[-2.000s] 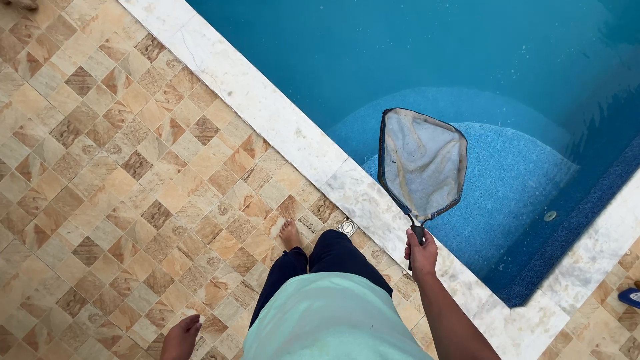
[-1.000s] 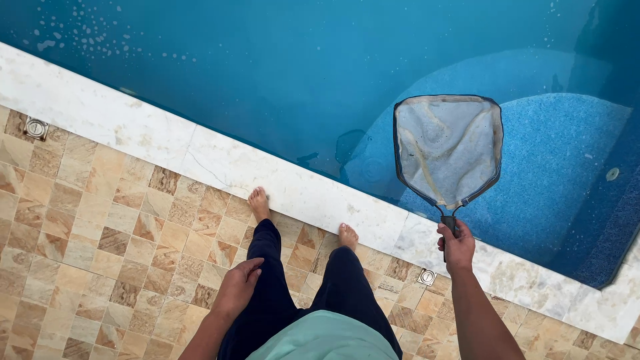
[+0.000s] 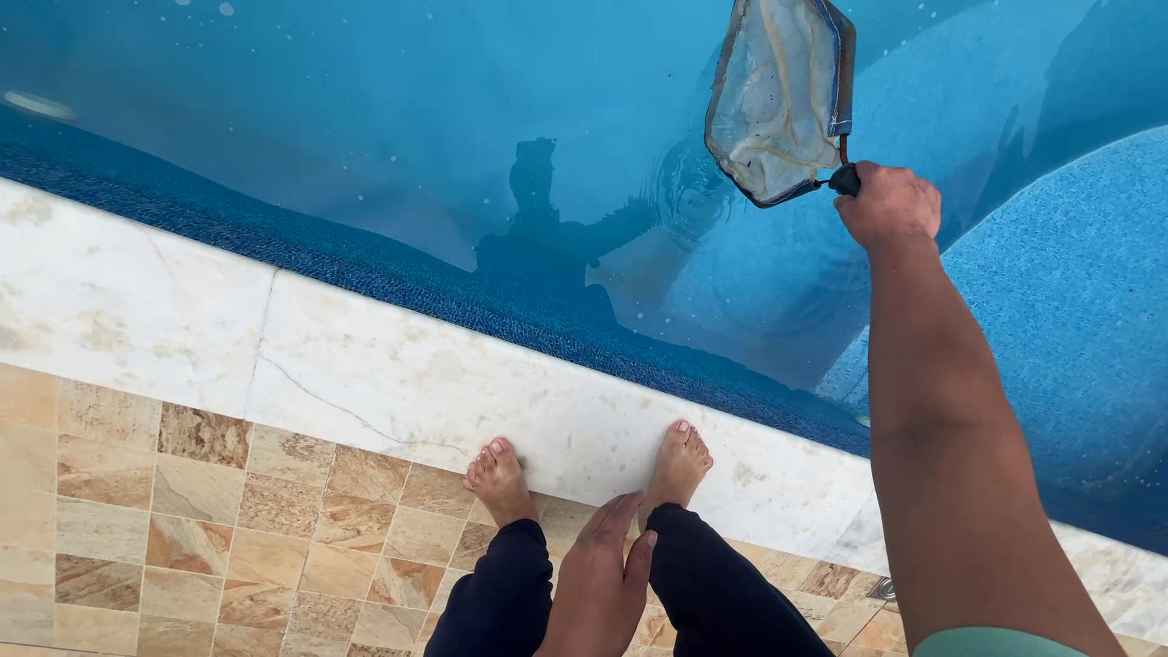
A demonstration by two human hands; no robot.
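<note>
My right hand (image 3: 892, 205) grips the short dark handle of a pool skimmer net (image 3: 780, 100) and holds it out over the pool water (image 3: 365, 109), arm extended. The net's frame is dark and its pale mesh is stained; it is tilted, and its top runs out of view. Small ripples show in the water left of the net. Nothing is in my left hand (image 3: 598, 579), which hangs low between my legs above the tiled floor, fingers together and thumb a little apart.
My bare feet stand at the white marble coping (image 3: 383, 365) along the pool edge. Brown and beige tiles (image 3: 192, 543) cover the floor behind it. A rounded light-blue pool step (image 3: 1077, 265) lies under water at the right. A small metal floor drain (image 3: 883, 589) sits near the coping.
My right arm has reached farther out over the water, and the net has turned and tilted. My feet now rest on the coping. The view has shifted along the pool edge.
</note>
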